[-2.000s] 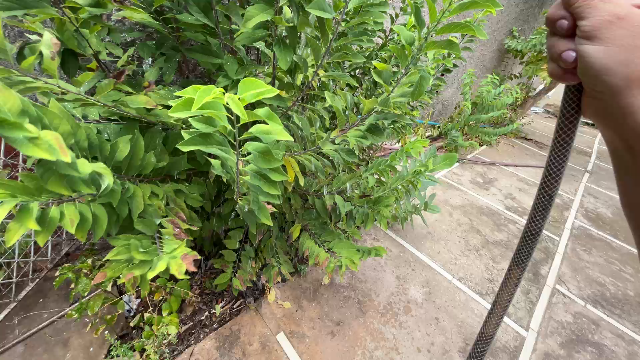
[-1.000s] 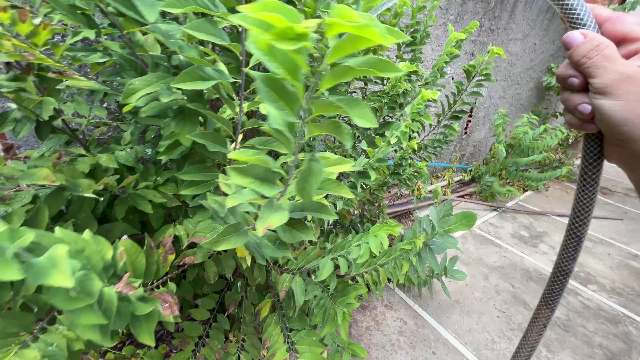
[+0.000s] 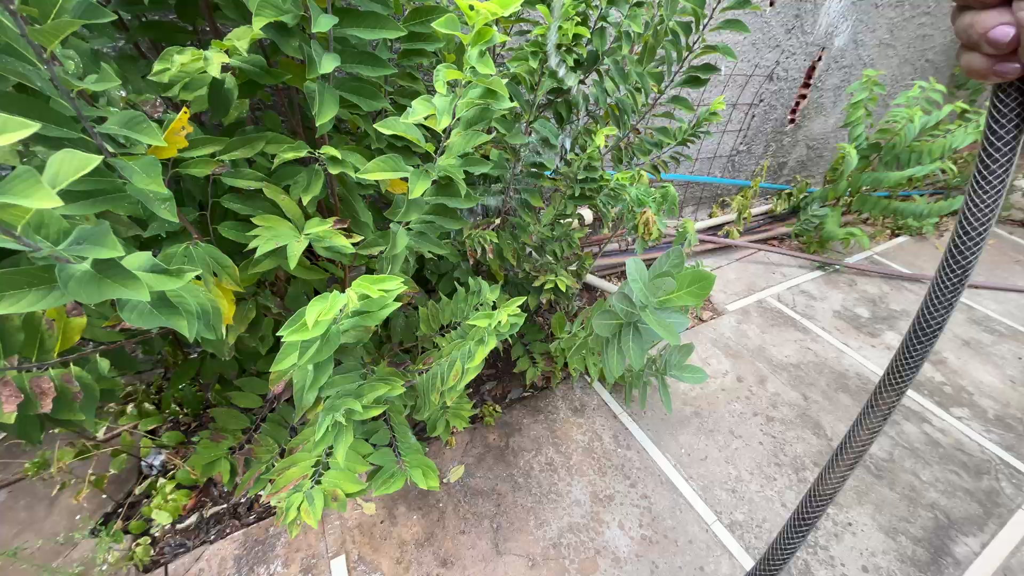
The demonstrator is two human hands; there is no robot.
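My right hand (image 3: 992, 40) is at the top right corner, its fingers closed around a braided garden hose (image 3: 904, 352). The hose runs from the hand down to the left and leaves the view at the bottom edge; its outlet is out of frame. A blurred streak of water (image 3: 556, 40) shows in front of a leafy green shrub (image 3: 360, 200), which fills the left and middle and has a few yellow leaves. My left hand is not in view.
Paving with pale joint strips (image 3: 664, 472) lies beside the shrub. Behind it are a rough wall (image 3: 808, 152), wire mesh, a blue hose (image 3: 720, 181) and several pipes (image 3: 744, 236) on the ground. Ferny plants (image 3: 896, 160) grow by the wall.
My right hand has shifted toward the top right corner of the view, still holding the hose. The view has swung, showing more of the wall and pipes than two seconds ago.
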